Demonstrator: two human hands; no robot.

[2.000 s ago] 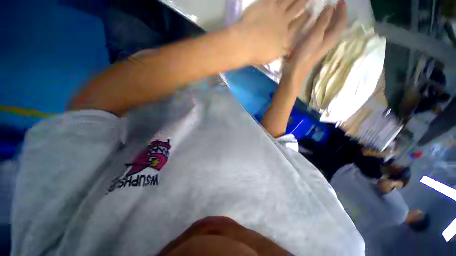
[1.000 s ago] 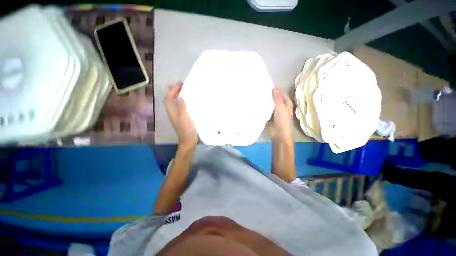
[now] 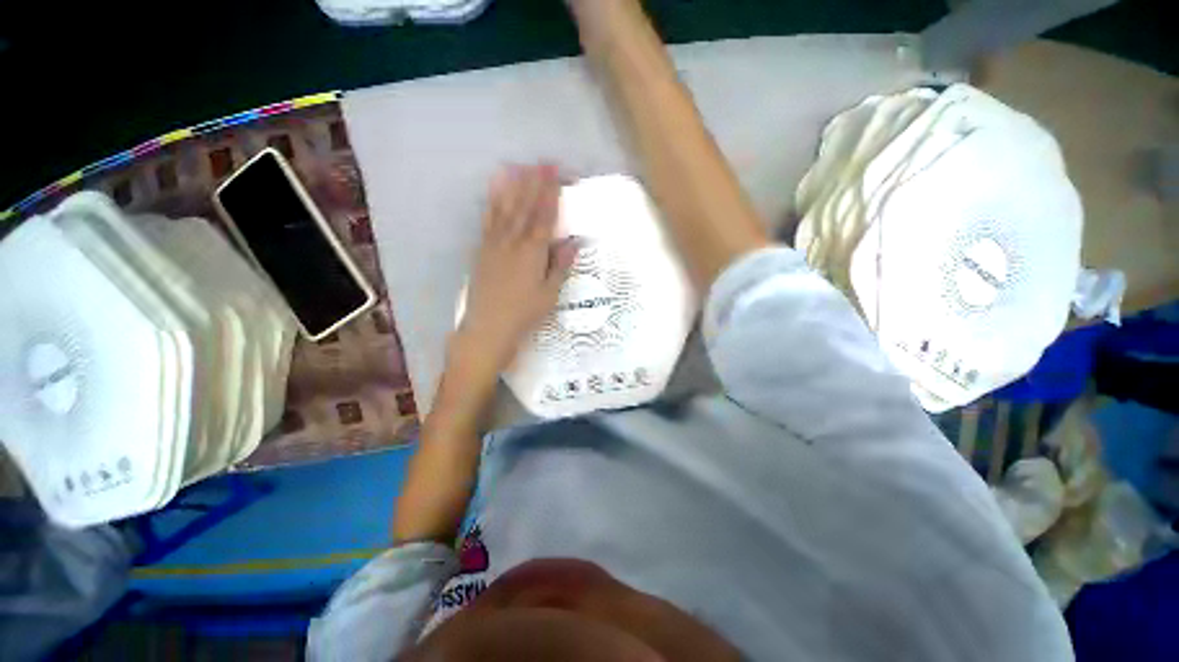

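A white, many-sided printed cover (image 3: 608,310) lies on the light board in front of me, with a dotted swirl, a central logo and a row of small icons near its close edge. Any part beneath it is hidden. My left hand (image 3: 524,239) lies on its upper left part, palm down, thumb spread. It is slightly blurred and grips nothing visible. My right forearm reaches forward past the cover's right side to the top edge of the picture. My right hand is cut off there.
A stack of white housings (image 3: 104,362) stands at left beside a phone (image 3: 295,243) on the checked covering. A stack of cream-white covers (image 3: 970,246) is at right. Beyond the board (image 3: 427,142), a white unit (image 3: 403,10) lies on the dark green surface.
Both hands held the sides of the white piece. Now my left hand rests on top, and my right arm has stretched forward out of the picture. The view has shifted, and the print shows.
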